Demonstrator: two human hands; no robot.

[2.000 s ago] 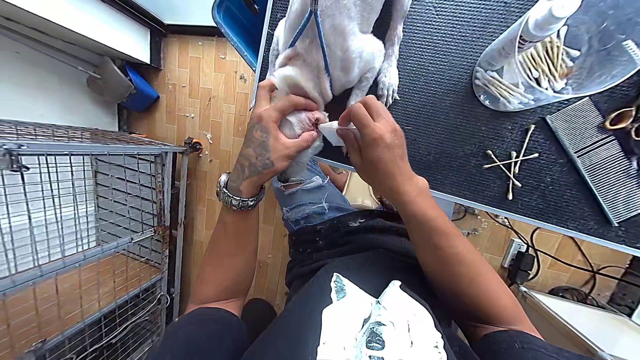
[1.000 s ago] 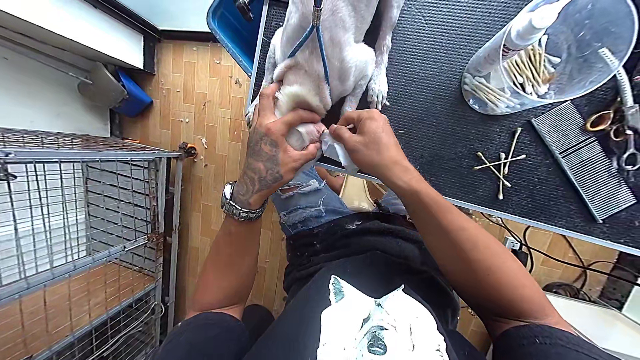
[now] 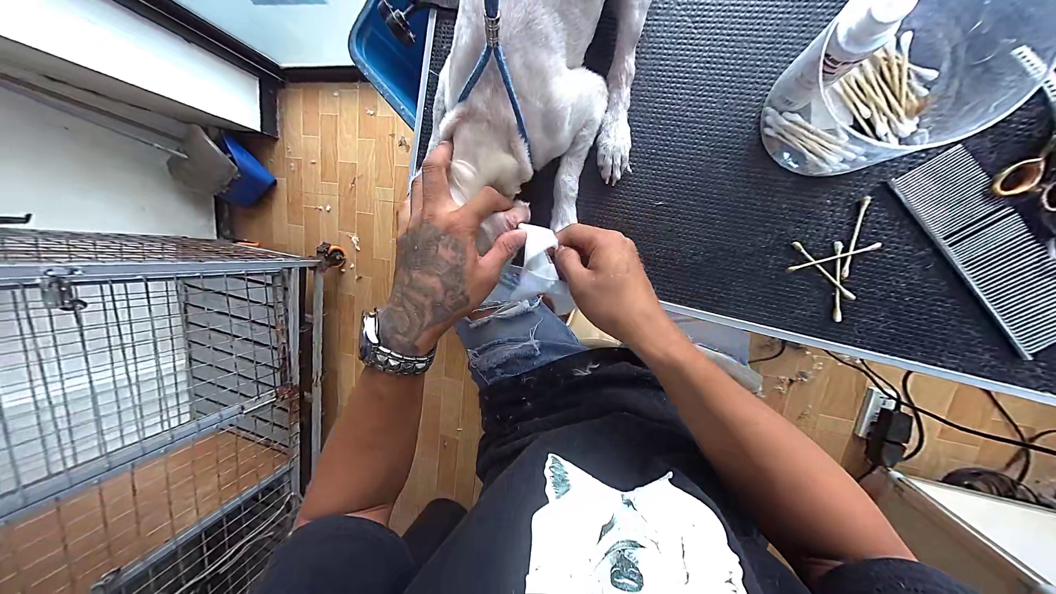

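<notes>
A short-haired white dog (image 3: 528, 78) is on the black ribbed grooming table (image 3: 701, 198), a blue cord loop (image 3: 498, 62) around its neck. Its head is at the table's near edge, partly hidden by my left hand (image 3: 450, 247), which grips it with fingers spread over it and the thumb by the pink ear area. My right hand (image 3: 606, 272) pinches a thin white wipe (image 3: 540, 256) between thumb and fingers, beside my left thumb. The wipe hangs down over my jeans. Several used-looking cotton swabs (image 3: 837, 264) lie crossed on the table to the right.
A clear plastic container (image 3: 973, 124) with cotton swabs and a white bottle (image 3: 858, 49) stands at the right. Near it lie a metal comb (image 3: 982, 247) and scissors (image 3: 1019, 177). A wire cage (image 3: 148, 371) is at left, a blue bin (image 3: 388, 66) behind the table, cables (image 3: 949, 421) below right.
The white wipe, bunched at my right fingertips two seconds ago, now hangs more unfolded between my hands. My left hand stays on the dog's head.
</notes>
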